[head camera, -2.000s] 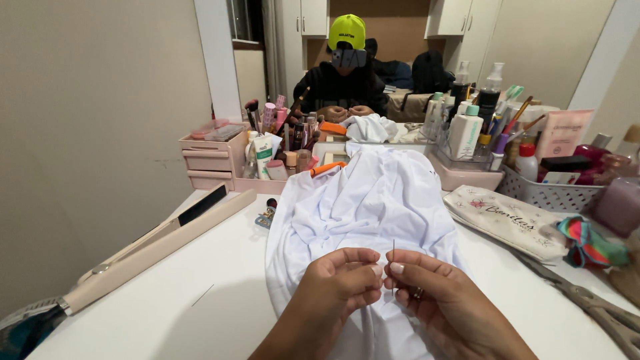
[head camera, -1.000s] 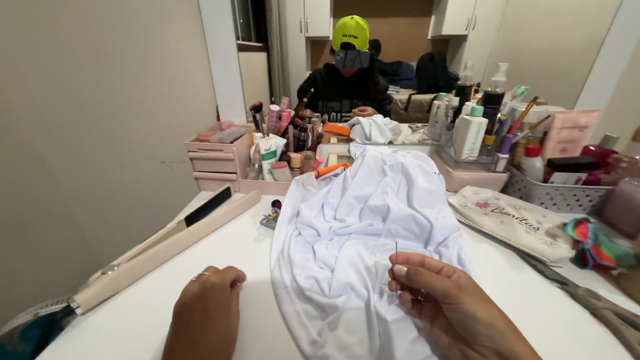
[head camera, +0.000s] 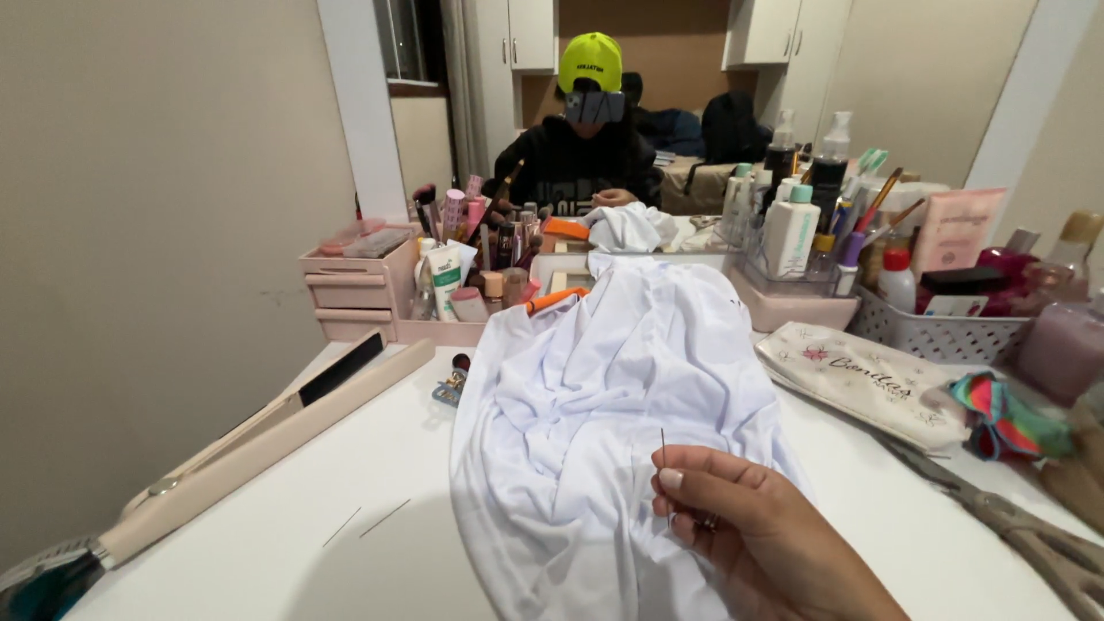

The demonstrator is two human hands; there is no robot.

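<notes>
Upright between the thumb and fingers of my right hand (head camera: 733, 517) is a thin dark needle (head camera: 663, 448), held over a white garment (head camera: 595, 414). Whether a thread runs through it cannot be told. The cloth lies crumpled down the middle of the table, with an orange item (head camera: 556, 300) at its far left edge. Two thin needle-like pieces, one (head camera: 341, 527) beside the other (head camera: 385, 518), lie on the white tabletop left of the cloth. My left hand is out of view.
A flat hair straightener (head camera: 267, 457) lies at left, near a small hair clip (head camera: 451, 381). Scissors (head camera: 992, 509) and a white pouch (head camera: 862, 384) lie at right. Pink drawers (head camera: 358, 293), a basket (head camera: 940, 335) of cosmetics and a mirror (head camera: 690, 78) stand behind.
My left hand was at the needle with my right, then moved left to the tabletop, and has now left the view. My right hand still holds the needle.
</notes>
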